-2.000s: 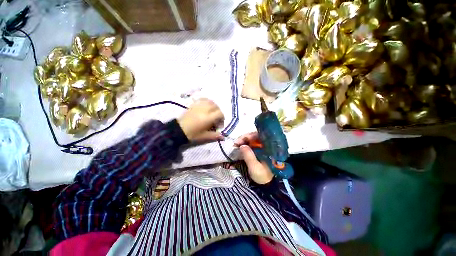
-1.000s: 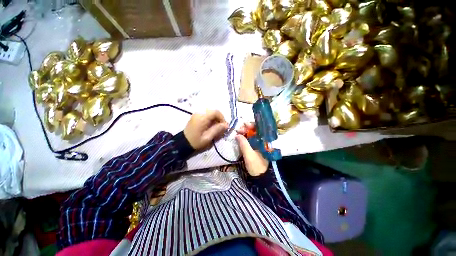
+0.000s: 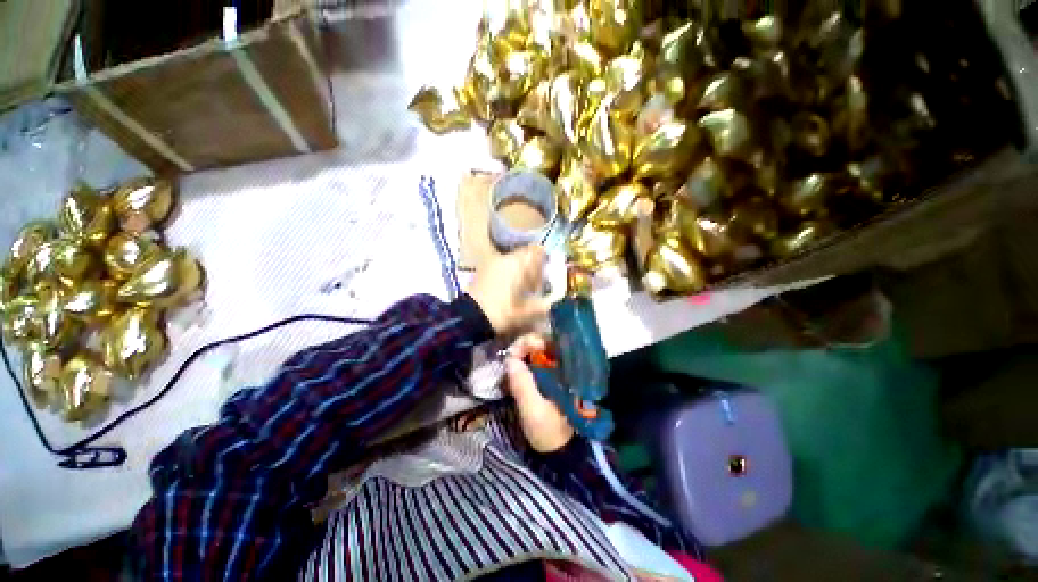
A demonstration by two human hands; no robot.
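My right hand [image 3: 542,400] is closed around a dark teal glue gun [image 3: 579,347] with an orange trigger. Its copper-coloured nozzle points away from me, and a whitish glue stick trails from its back. A tiny piece seems to be at my right fingertips, too small to name. My left hand [image 3: 509,289] is blurred, just beyond the right fingertips and below the grey-white tape roll [image 3: 522,209]; its fingertips do not show clearly. Patterned trim strips [image 3: 437,233] lie left of brown cardboard [image 3: 474,216]. Gold bulb-shaped ornaments [image 3: 609,125] form a large pile beyond the gun.
A gold ornament cluster [image 3: 85,290] lies at the left, with a black cord [image 3: 216,347] and inline switch [image 3: 91,457] beside it. A cardboard box [image 3: 205,102] stands at the back left. A carton edge [image 3: 797,256] is at the right. A purple stool [image 3: 728,466] stands on the green floor.
The view has turned, so the table things sit further left and lower. My left hand has moved away from the trim's near end, forward towards the tape roll. The glue gun stays in my right hand.
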